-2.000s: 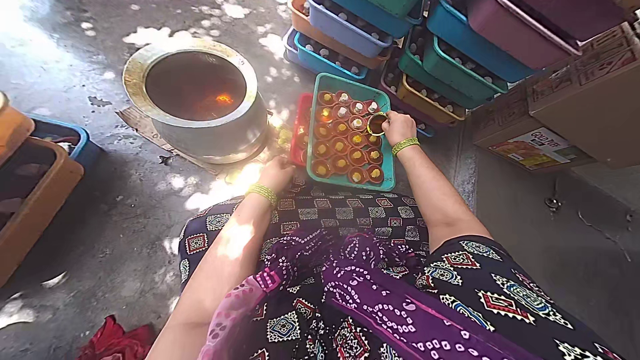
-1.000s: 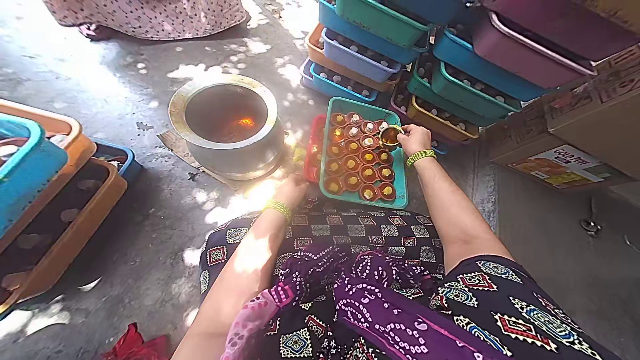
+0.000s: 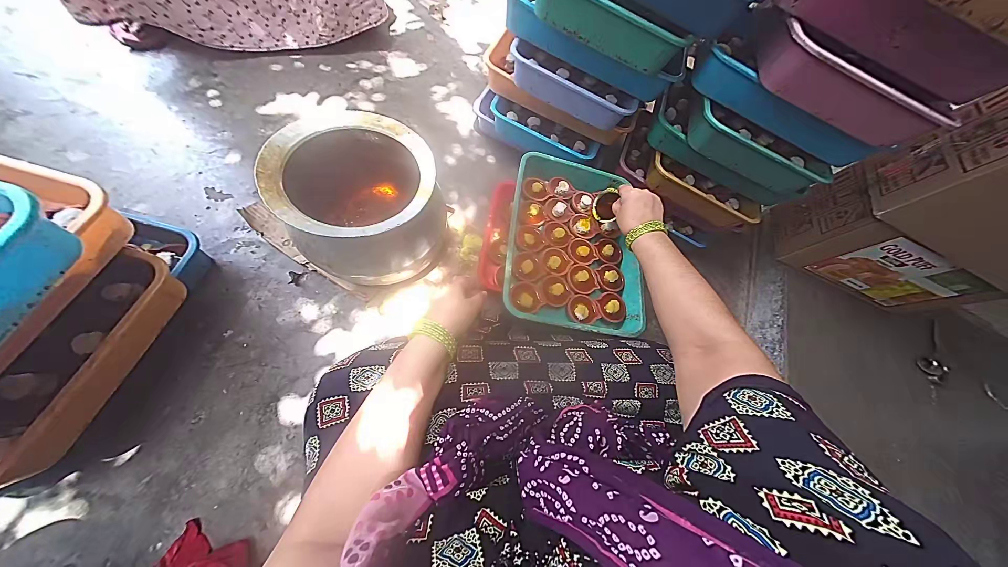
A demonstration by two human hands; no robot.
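Note:
A teal plastic tray (image 3: pixel 639 315) holds rows of small clay cups (image 3: pixel 583 278), several with yellow wicks or tips, others near the far end white. Over its far right part, my right hand (image 3: pixel 636 208) grips a small dark-mouthed cup (image 3: pixel 606 206), tilted above the clay cups. My left hand (image 3: pixel 461 303) is by the near left corner of the tray, close to a red tray (image 3: pixel 494 228) partly under the teal one; its fingers are blurred. Left of the trays stands a large metal pot (image 3: pixel 354 244) with dark reddish liquid inside.
Stacked colored tubs (image 3: pixel 579 87) with small round items stand behind and right of the tray. More tubs (image 3: pixel 102 378) are at the left. Cardboard boxes (image 3: pixel 906 260) lie at right, a red cloth (image 3: pixel 203 547) at lower left. Another person's patterned garment (image 3: pixel 236 20) shows at top left.
My right hand with the small cup has moved from the right edge of the tray toward its far right part. The view has shifted left, bringing the other person's garment into sight.

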